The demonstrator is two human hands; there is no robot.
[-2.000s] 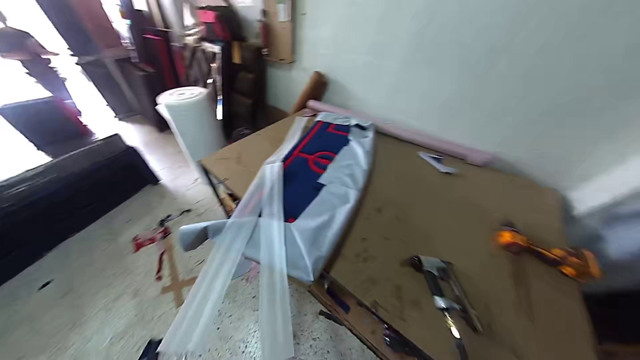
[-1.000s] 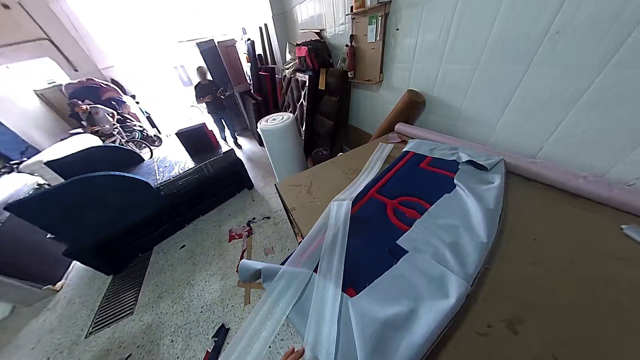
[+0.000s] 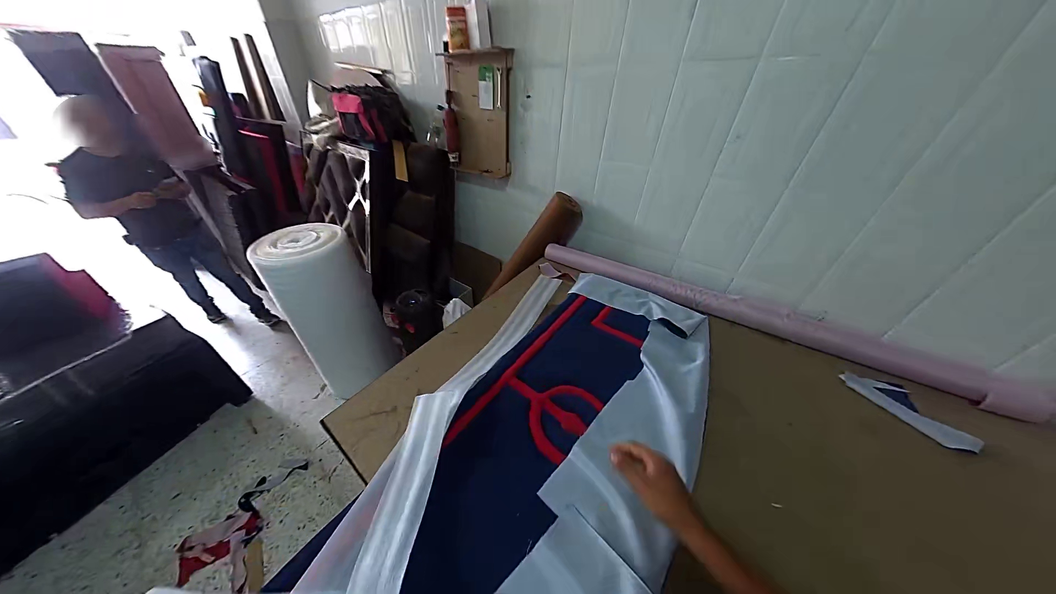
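Navy fabric with red line shapes (image 3: 495,445) lies lengthwise along the table, its light grey backing (image 3: 660,388) folded over the right side and the far end. Over that grey part is my right hand (image 3: 652,478), fingers loosely bent and holding nothing that I can see; whether it touches the cloth is unclear. Along the fabric's left side runs a sheer whitish strip (image 3: 421,445), which hangs past the table edge at the lower left. My left hand is out of the picture.
A pink roll (image 3: 742,318) borders the wall, with a fabric scrap (image 3: 912,412) nearby. Beyond the table's left edge stand a white roll (image 3: 322,305) and a brown roll (image 3: 544,235). A person (image 3: 140,198) stands at the left. Scraps (image 3: 219,549) litter the floor.
My right hand has come into view over the grey backing; one second ago only fingertips showed at the bottom edge. The view has turned and moved closer to the fabric.
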